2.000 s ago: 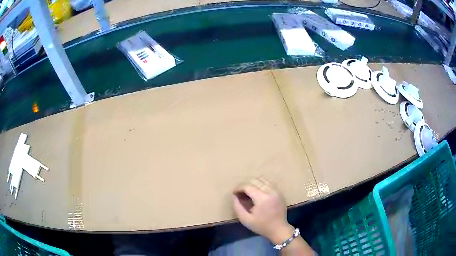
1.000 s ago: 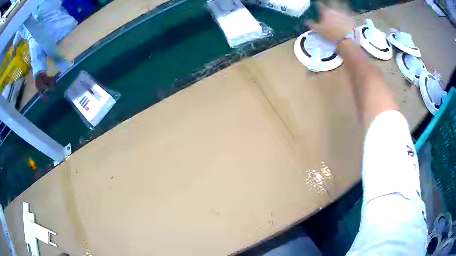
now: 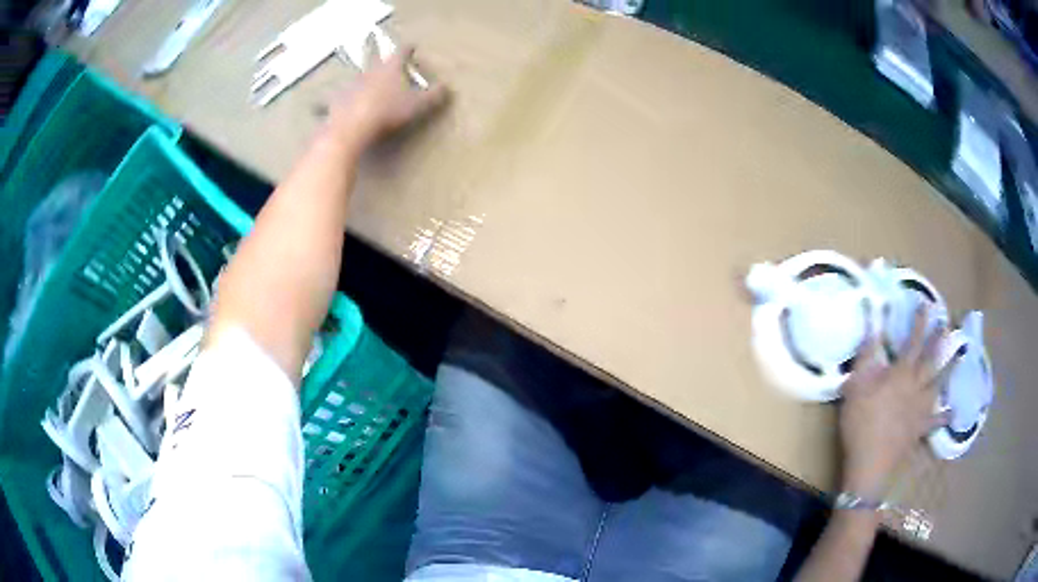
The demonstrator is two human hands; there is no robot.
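Note:
My left hand (image 3: 387, 102) is at the near end of a small pile of white pronged arm plates (image 3: 305, 51) on the cardboard. Its fingertips touch a white prong; blur hides whether they grip it. My right hand (image 3: 894, 404) lies with fingers spread over several white round bases. One base (image 3: 822, 326) is left of the fingers, one (image 3: 907, 305) is partly under the fingertips, and one (image 3: 968, 387) is at the right. The bases touch or overlap, and show dark curved slots and short tabs.
A green perforated crate (image 3: 370, 415) at the near left holds jumbled rings and arms (image 3: 114, 426). A second green crate with a clear bag (image 3: 57, 227) is beyond it. Bagged flat packs (image 3: 977, 148) lie on the dark green surface. The table's front edge runs above my legs.
The view has swung down and left. My right hand has come nearer with several bases under or beside it. My left hand has come into view at the arm plates.

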